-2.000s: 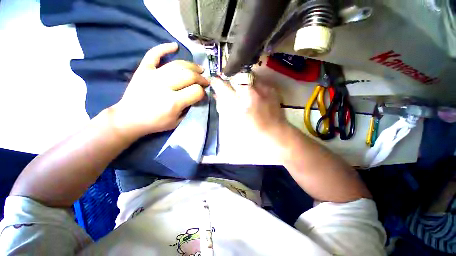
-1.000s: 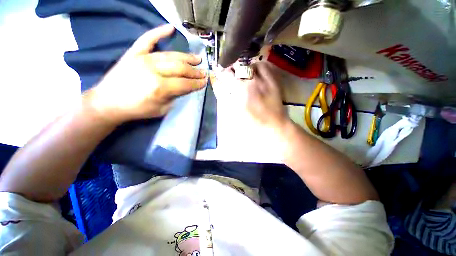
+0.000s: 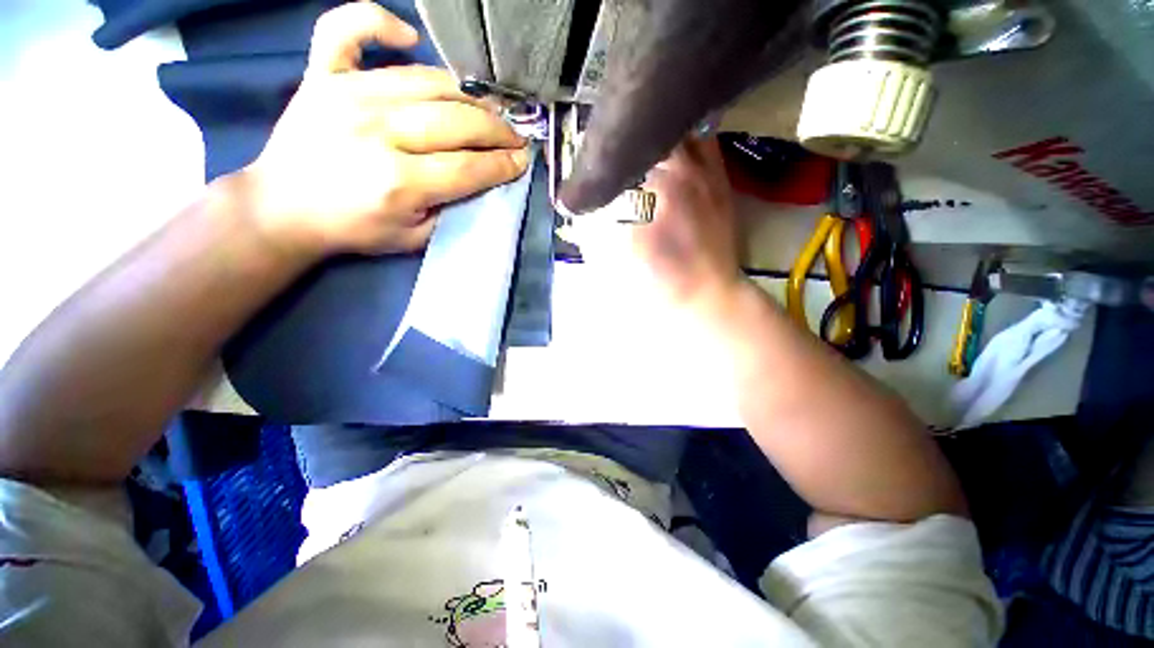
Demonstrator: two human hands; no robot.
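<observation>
A navy garment panel (image 3: 316, 332) lies left of the needle, with a long pale grey-blue strip (image 3: 463, 285) folded along its right edge. A narrow dark piece (image 3: 532, 294) shows beside the strip. My left hand (image 3: 380, 158) holds the cloth down on the machine bed, fingertips at the strip's top end, close left of the presser foot (image 3: 529, 123). Its thumb is mostly hidden. My right hand (image 3: 690, 228) is just right of the needle area, blurred and overexposed. Its fingertips are partly hidden by the machine, so its hold cannot be told.
The sewing machine head (image 3: 1012, 108) spans the top right. Scissors with yellow and red handles (image 3: 829, 272), dark-handled snips (image 3: 901, 304), a red pad (image 3: 785, 181), a small yellow-green tool (image 3: 969, 336) and a white rag (image 3: 1025, 361) lie right. A blue basket (image 3: 260, 532) stands lower left.
The panel's lower part lies flatter and spreads wider at the table edge. My left hand has moved slightly up. The view has shifted a little.
</observation>
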